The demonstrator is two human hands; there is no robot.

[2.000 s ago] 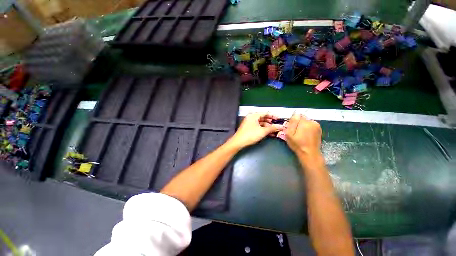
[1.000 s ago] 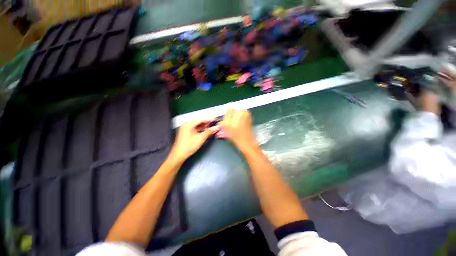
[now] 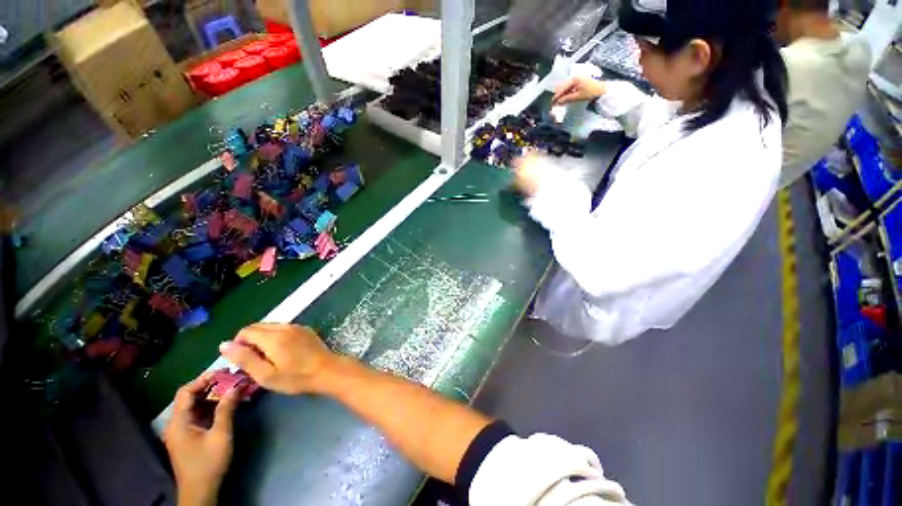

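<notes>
My left hand [image 3: 201, 435] is at the lower left and holds a small pinkish-red clip [image 3: 229, 383] between thumb and fingers. A dark part seems to be with the clip, but the fingers hide most of it. My right hand [image 3: 282, 358] is just above and to the right, fingers bent over the clip, thumb close to it. Whether the right fingers grip it is hard to tell. A large heap of coloured binder clips [image 3: 232, 222] lies beyond the pale metal strip [image 3: 315, 287].
A coworker in a white coat [image 3: 673, 198] works at the bench's right, at a dark parts pile [image 3: 509, 138]. A metal post [image 3: 456, 89] stands before a white-edged tray [image 3: 407, 128]. Tweezers [image 3: 458, 200] lie on the mat. A black tray [image 3: 84, 450] is at lower left.
The view has swung right, so the hands and clip heap now appear further left and the coworker is fully in view. The hands remain together at the small clip.
</notes>
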